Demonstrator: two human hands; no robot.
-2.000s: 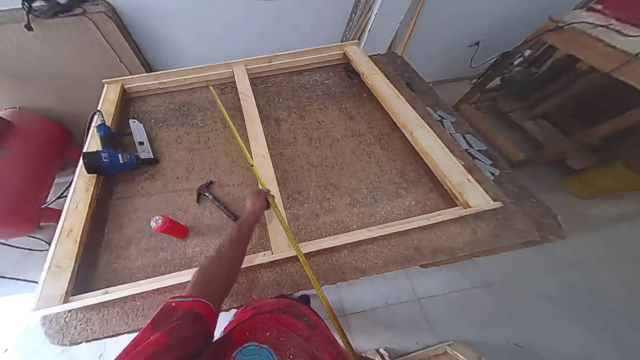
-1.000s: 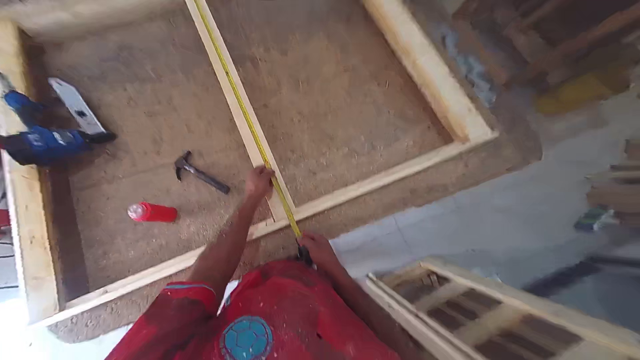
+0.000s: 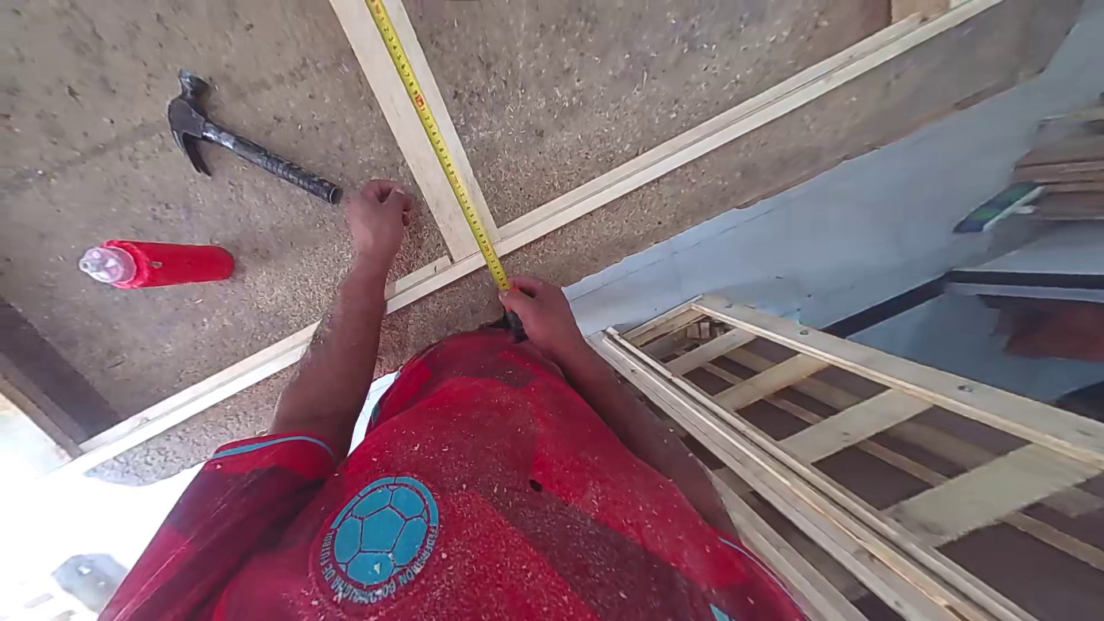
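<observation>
A yellow tape measure blade (image 3: 444, 155) lies extended along the wooden crosspiece (image 3: 392, 82) and over the near rail of the wooden frame (image 3: 604, 185). My right hand (image 3: 541, 312) grips the tape at its near end, with a dark part, probably the case, partly hidden below the fingers. Left of the crosspiece, my left hand (image 3: 379, 216) is over the board with its fingers curled; whether it holds anything small cannot be seen. Close to it lies a claw hammer (image 3: 250, 155) with a dark handle. A red bottle (image 3: 177, 263) with a clear tip rests on its side farther left.
The frame lies on a large, dusty particle-like board (image 3: 285, 52). At lower right stands a slatted wooden structure (image 3: 854, 423), close to my right arm. Stacked boards (image 3: 1065, 177) are at the far right, above the pale floor (image 3: 776, 233).
My left hand has left the tape and crosspiece and moved left, near the hammer handle. My right hand, at the tape's near end one second ago, is still there. The view has moved closer and downward.
</observation>
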